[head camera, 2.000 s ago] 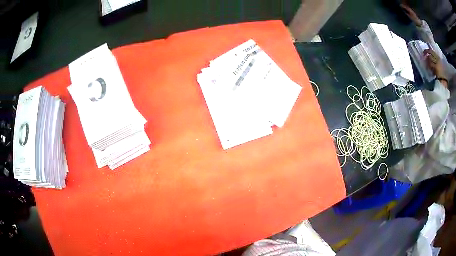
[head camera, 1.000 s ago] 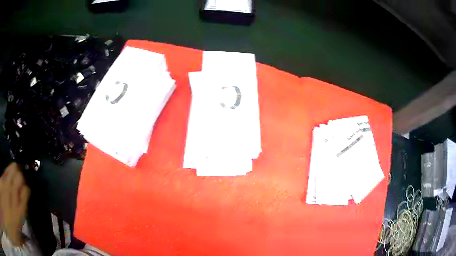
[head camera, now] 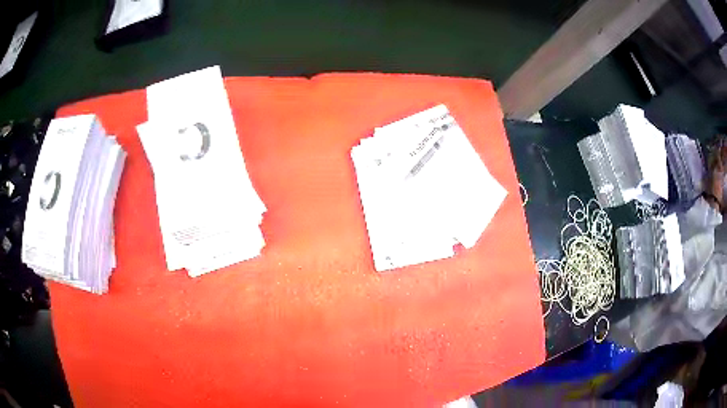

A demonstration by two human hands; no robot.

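No hand of mine is in the picture. A tall pile of ring-picture leaflets (head camera: 60, 199) stands at the left edge of the red mat (head camera: 319, 335). A second, slightly fanned pile of ring-picture leaflets (head camera: 199, 179) lies to its right. A loose, fanned pile of text leaflets (head camera: 422, 195), with a grey bar on top, lies on the right part of the mat. The piles do not touch each other.
Cream rubber bands (head camera: 590, 275) lie tangled right of the mat. Beyond them stand bundled leaflets (head camera: 634, 155) and pale clothing (head camera: 693, 279). A grey post (head camera: 578, 56) is at the far side. Shiny black parts (head camera: 17, 159) lie left. Something blue (head camera: 558, 374) is below the bench.
The view has swung right since one second ago, so the piles appear further left and the rubber bands show fully. The hand seen at the lower left is out of view. The piles look unchanged.
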